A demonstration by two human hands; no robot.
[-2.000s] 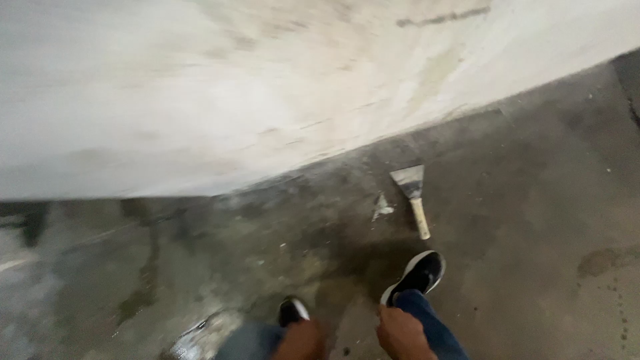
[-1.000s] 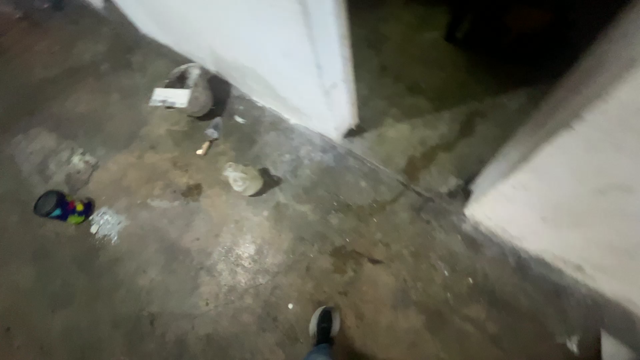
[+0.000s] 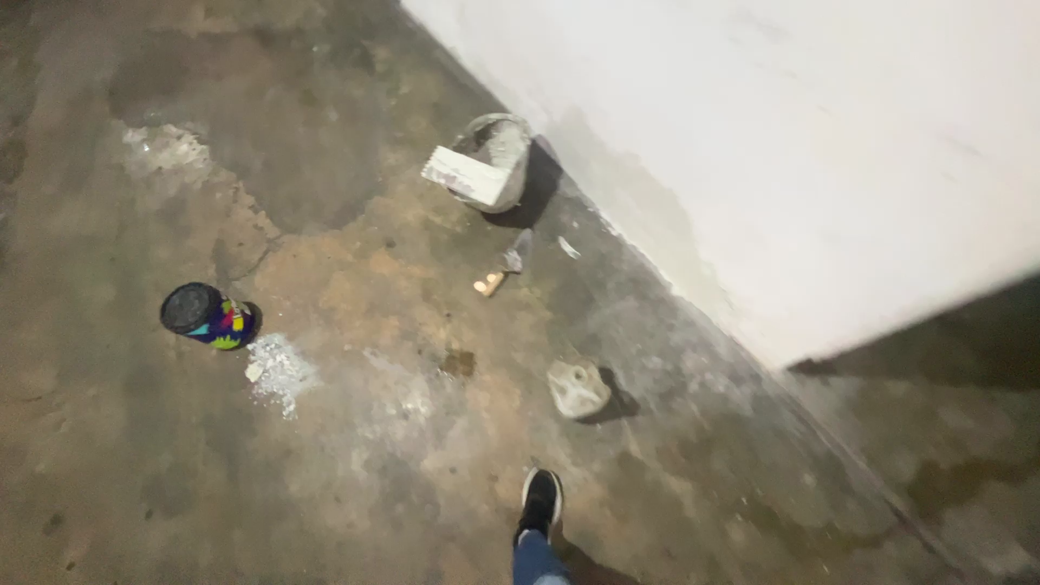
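Observation:
Neither of my hands shows in the head view now. A round bucket (image 3: 517,146) with grey, crusted material inside stands beside the wall, and a pale flat tool with a toothed edge (image 3: 467,174) lies across its rim. Just below it on the floor is a small trowel (image 3: 513,258) with a wooden handle. Nearer to my foot sits a whitish plastic container (image 3: 578,390) with a small round opening. At the left is a dark tub with a black lid and a colourful label (image 3: 226,320), beside a patch of white crumbs (image 3: 280,372).
A white wall (image 3: 780,162) runs diagonally across the upper right and ends at a corner above the darker floor. My shoe (image 3: 542,497) is on the stained concrete floor (image 3: 357,479) at the bottom. A small white scrap (image 3: 569,248) lies near the wall.
My hands, seen low in the oldest frame, are out of view. The view has swung from the scraper by the wall to the bucket and tub.

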